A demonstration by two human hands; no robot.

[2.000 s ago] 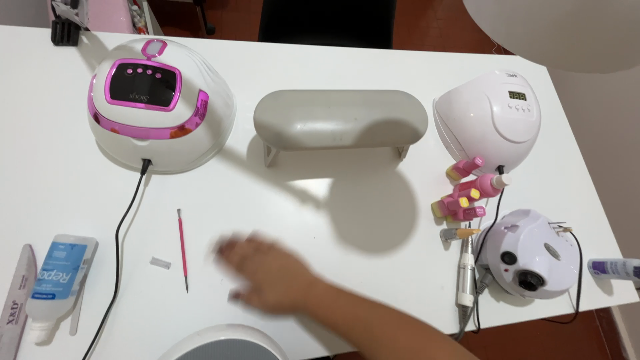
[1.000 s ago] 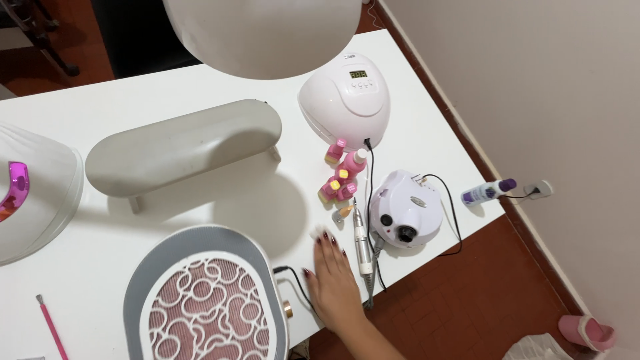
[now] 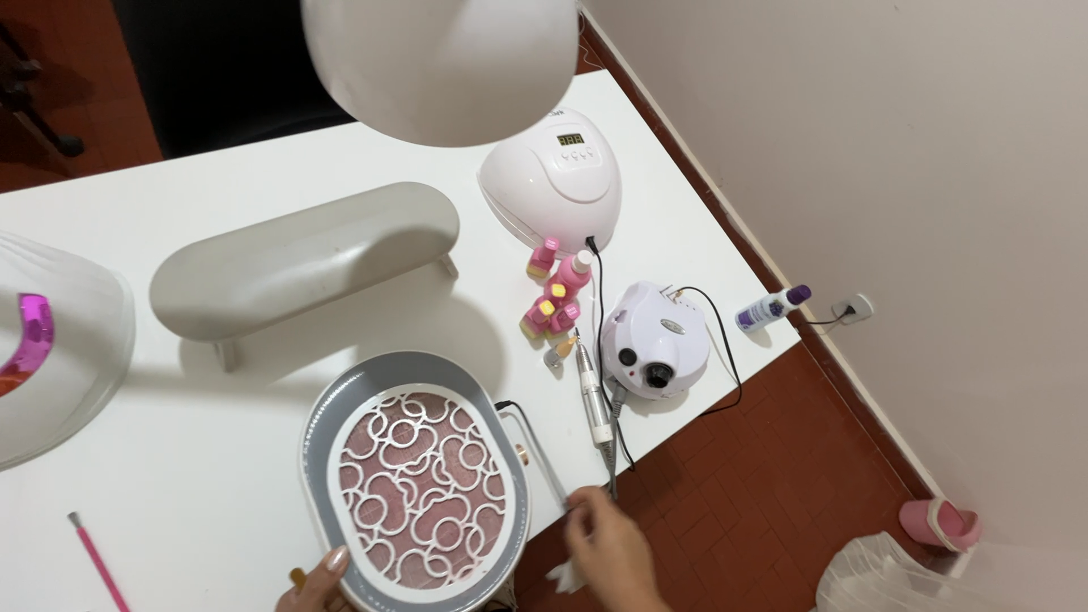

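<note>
My left hand point(image 3: 321, 585) is at the lower left rim of a grey and white nail dust collector point(image 3: 387, 365), its thumb on the rim; the other fingers are mostly hidden. Past the table's front edge, my right hand point(image 3: 608, 544) has its fingertips curled beside the collector's black cable point(image 3: 544, 459); whether they pinch it is unclear. Above that hand lie a nail drill handpiece point(image 3: 592, 391) and its white drill control unit point(image 3: 659, 340). A pink-handled tool point(image 3: 100, 557) lies at the lower left.
A grey armrest point(image 3: 314, 255) stands behind the collector. Pink bottles point(image 3: 571, 274) stand by a white nail lamp point(image 3: 561, 174); another lamp point(image 3: 76, 357) is at left. A round white lamp head point(image 3: 446, 59) hangs above. A purple-capped bottle point(image 3: 765, 313) stands near the right edge.
My right hand has moved down from the tabletop beside the handpiece to the table's front edge. My left hand has come into view at the collector. The view has shifted right since the first frame.
</note>
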